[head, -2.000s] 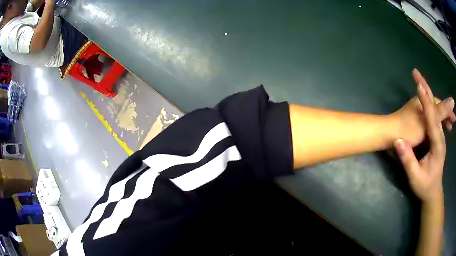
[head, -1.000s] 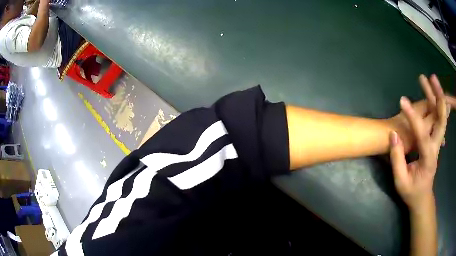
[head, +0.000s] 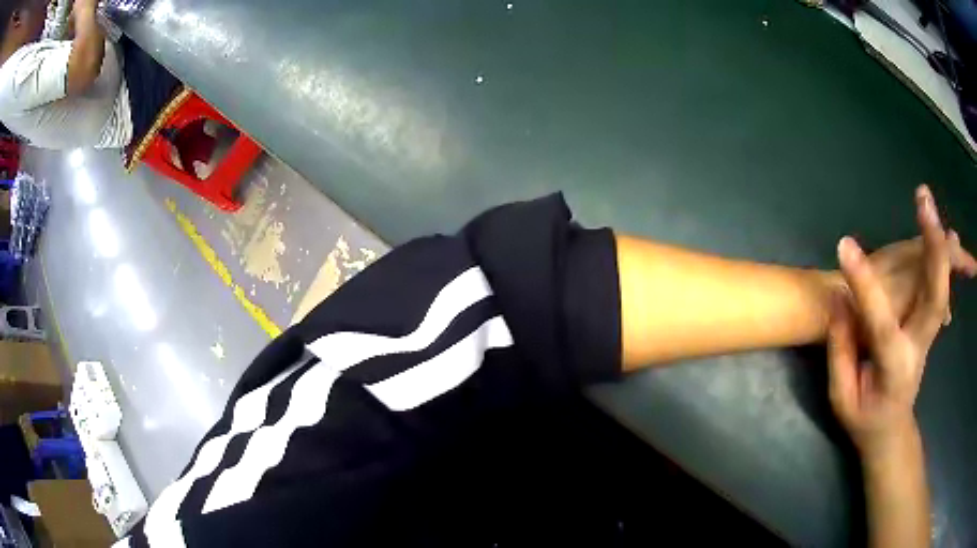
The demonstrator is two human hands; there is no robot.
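Note:
My left hand is bare, at the end of my bent forearm over the dark green mat at the right. Its fingers point right and are partly hidden behind my right hand. My right hand is bare and comes up from the bottom right. Its fingers are spread and lie across my left hand and wrist, touching them. No object shows in either hand.
Cables lie on a white ledge at the top right. A seated person in a white shirt and a red stool are at the upper left. Grey floor with a yellow line runs beside the bench.
My right hand has slid down and a little left along my left hand toward its wrist. My left forearm has barely moved.

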